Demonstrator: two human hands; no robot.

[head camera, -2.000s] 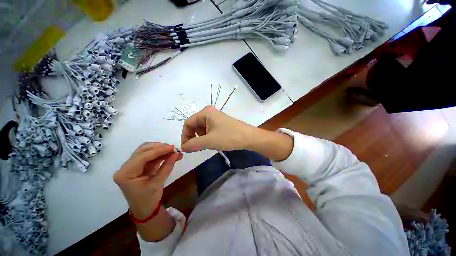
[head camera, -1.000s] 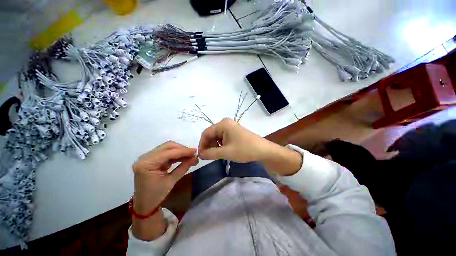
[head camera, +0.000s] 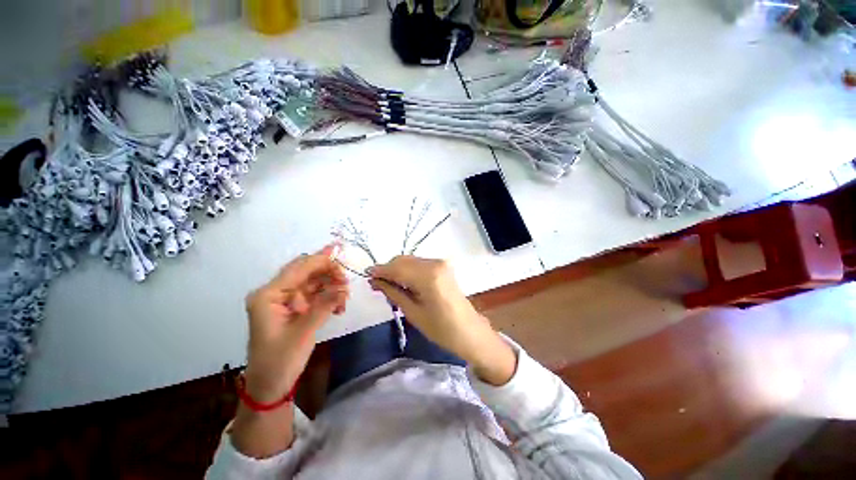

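The pigtail cable in work (head camera: 401,330) hangs below my right hand, its white jacket end over my lap. Its thin core wires (head camera: 411,225) fan out above the hand, dark and light. My right hand (head camera: 424,292) pinches the cable where the wires spread. My left hand (head camera: 298,305) is to the left, its fingertips by one dark wire that runs toward it. A tiny whitish bit shows at its index fingertip; whether it is gripped is unclear. Small white housings (head camera: 349,234) lie on the table just beyond, partly overlapped by wires.
A smartphone (head camera: 497,212) lies to the right of the wires. Bundled pigtail cables (head camera: 450,117) lie behind it. A large heap of pigtail cables (head camera: 160,187) covers the left side. A black object (head camera: 427,36) is at the back. A red stool (head camera: 770,253) stands beyond the table edge at right.
My right hand has gone from fingertip work beside my left hand to pinching the cable at the wires' base. My left fingertips have moved apart from it, up toward the white bits. The view has shifted.
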